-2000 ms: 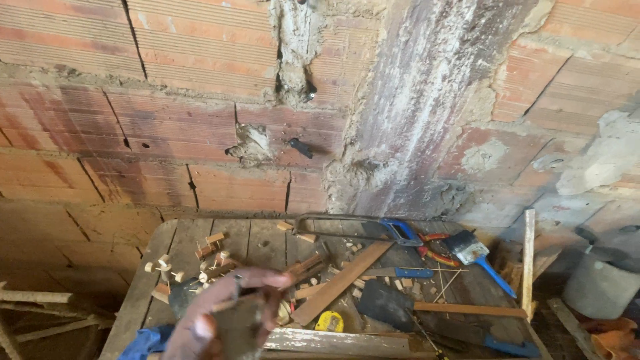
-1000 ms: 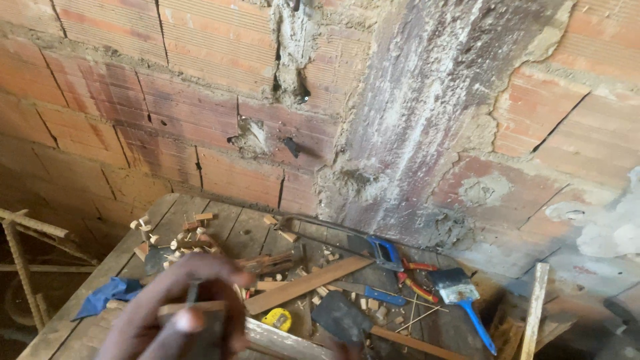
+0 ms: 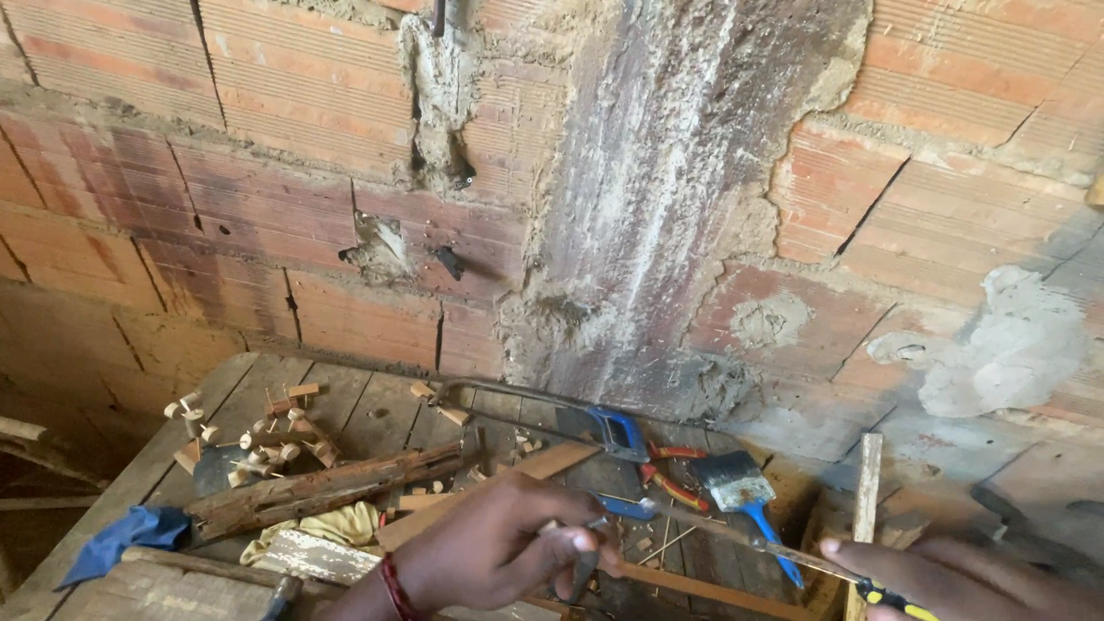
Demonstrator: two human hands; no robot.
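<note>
My left hand [image 3: 509, 539], with a red band at the wrist, is low in the middle, fingers curled around a small dark object [image 3: 586, 565] that is mostly hidden. At the lower right edge, my blurred right hand [image 3: 975, 569] holds a thin metal-shafted tool [image 3: 811, 561] with a black and yellow handle. The shaft points left toward my left hand; its exact kind is unclear. Behind the hands lie a blue-framed hacksaw [image 3: 619, 431], red and yellow-handled pliers [image 3: 677, 487] and a blue-handled paintbrush [image 3: 746, 492]. A wooden strip [image 3: 552, 461] passes behind my left hand.
Small wooden pieces with sticks [image 3: 267, 435], a rough wood length [image 3: 328, 487], a blue cloth [image 3: 125, 539] and a yellow cloth [image 3: 332, 530] lie on the plank table [image 3: 362, 405]. A brick wall [image 3: 319, 319] borders its back. An upright wooden stick [image 3: 867, 483] stands at right.
My right hand and the metal-shafted tool now show at the lower right. My left hand now appears farther right, and the yellow tape measure seen earlier is no longer visible.
</note>
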